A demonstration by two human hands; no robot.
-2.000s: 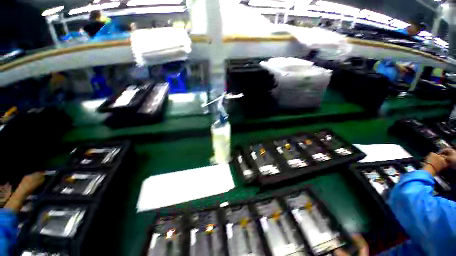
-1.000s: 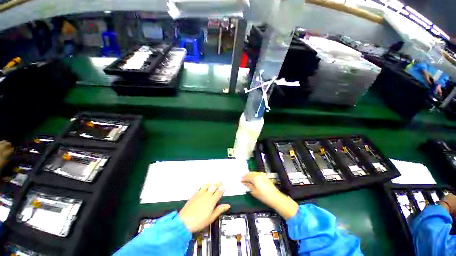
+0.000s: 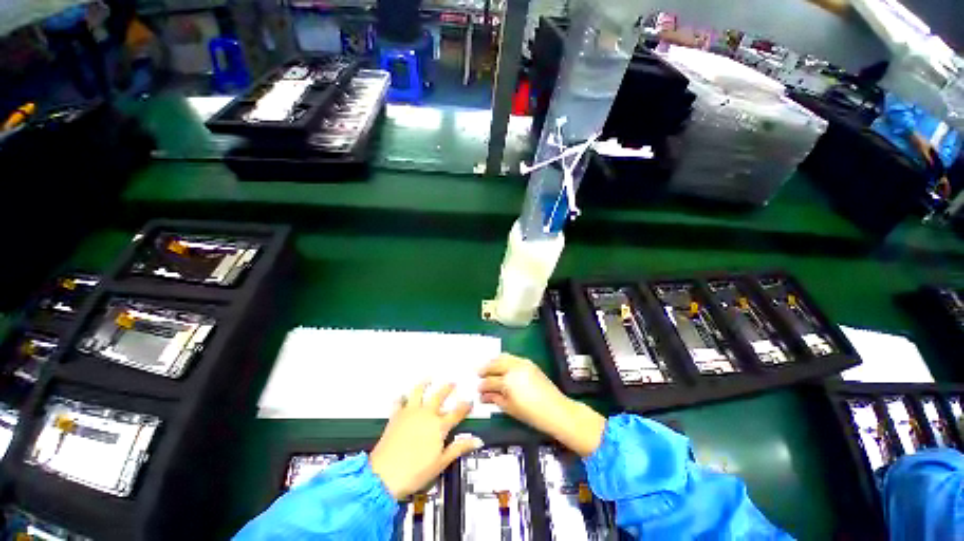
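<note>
White adhesive sheets [image 3: 338, 372] lie flat on the green bench just beyond the near foam tray. My left hand [image 3: 423, 439] rests with spread fingers on the sheets' near edge, its wrist over the tray. My right hand [image 3: 529, 396] is at the sheets' right end, fingers bent and fingertips down on the paper. Whether it pinches a small piece is too small to tell. Phone display assemblies [image 3: 495, 491] with orange flex cable ends sit in the near black tray, partly hidden by my hands and blue sleeves.
A black tray of assemblies [image 3: 729, 328] stands at the right, another [image 3: 201, 396] at the left. A wrapped post [image 3: 529, 277] rises behind the sheets. A co-worker's blue sleeve [image 3: 925, 497] is at lower right. Stacked trays [image 3: 307, 111] stand farther back.
Since a second ago, my right hand has shifted slightly left on the sheets; my left hand stays at their near edge. Two seconds ago, neither hand was on the sheets. The view has tilted down.
</note>
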